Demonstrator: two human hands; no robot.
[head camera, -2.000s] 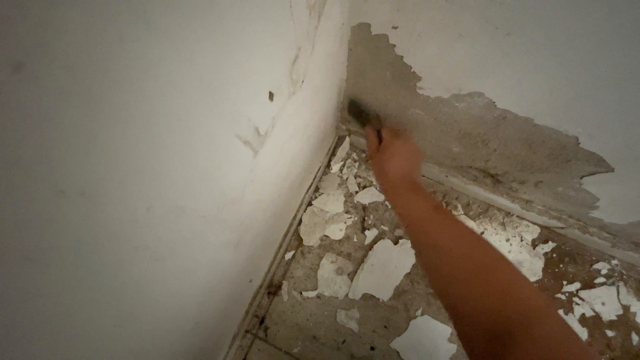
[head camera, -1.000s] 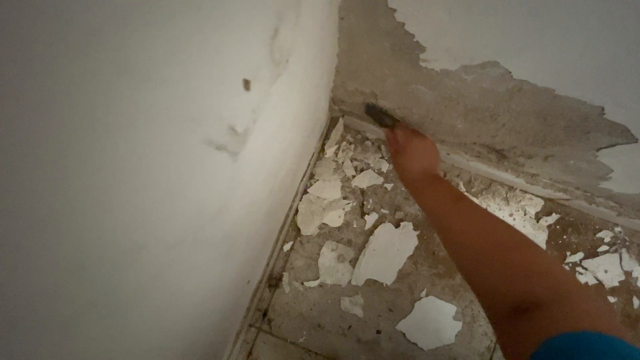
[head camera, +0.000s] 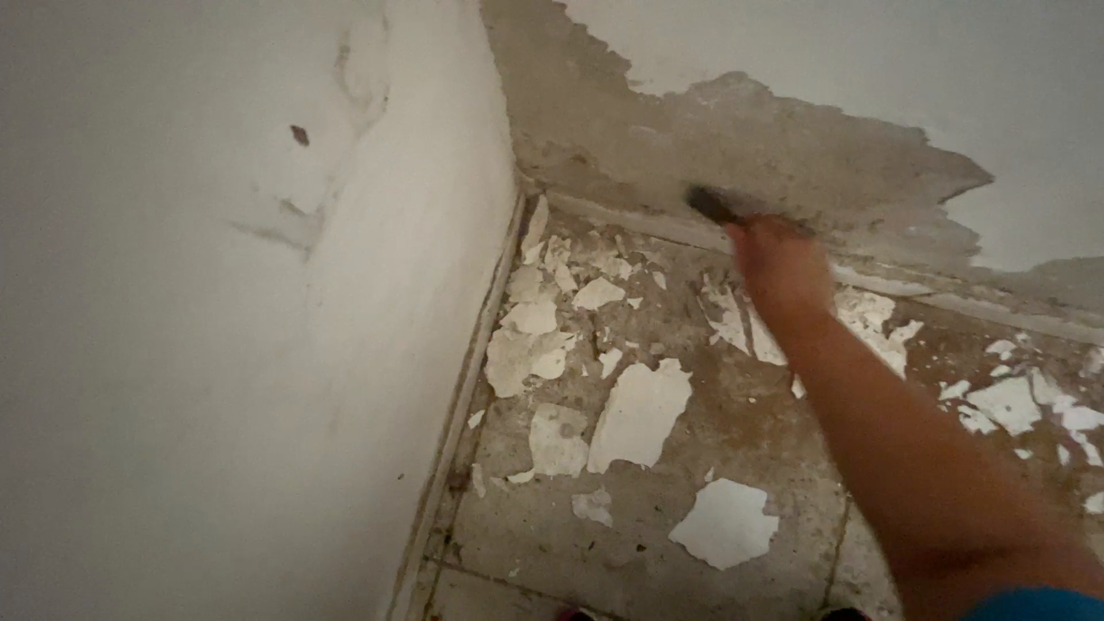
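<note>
My right hand (head camera: 780, 259) grips a dark, blurred hand tool (head camera: 714, 203), whose exact kind I cannot tell. The tool's tip is at the foot of the right wall, against or just before the bare grey plaster patch (head camera: 733, 138), where the white paint (head camera: 862, 52) has come off with a ragged edge. Below the hand runs a narrow pale ledge (head camera: 638, 226) along the wall's base. Flakes of white paint lie on the floor, among them a large one (head camera: 640, 414) and a many-sided one (head camera: 726, 523). My left hand is not in view.
The left wall (head camera: 259, 345) is white, with dark scuffs and a small chipped spot (head camera: 299, 135). It meets the right wall in a corner. Dirty floor tiles (head camera: 517, 578) show joint lines, and more broken flakes (head camera: 1007, 404) lie at the right. Two dark shoe tips show at the bottom edge.
My right hand has moved right along the wall's base, away from the corner, with the tool still in it. The view has shifted somewhat.
</note>
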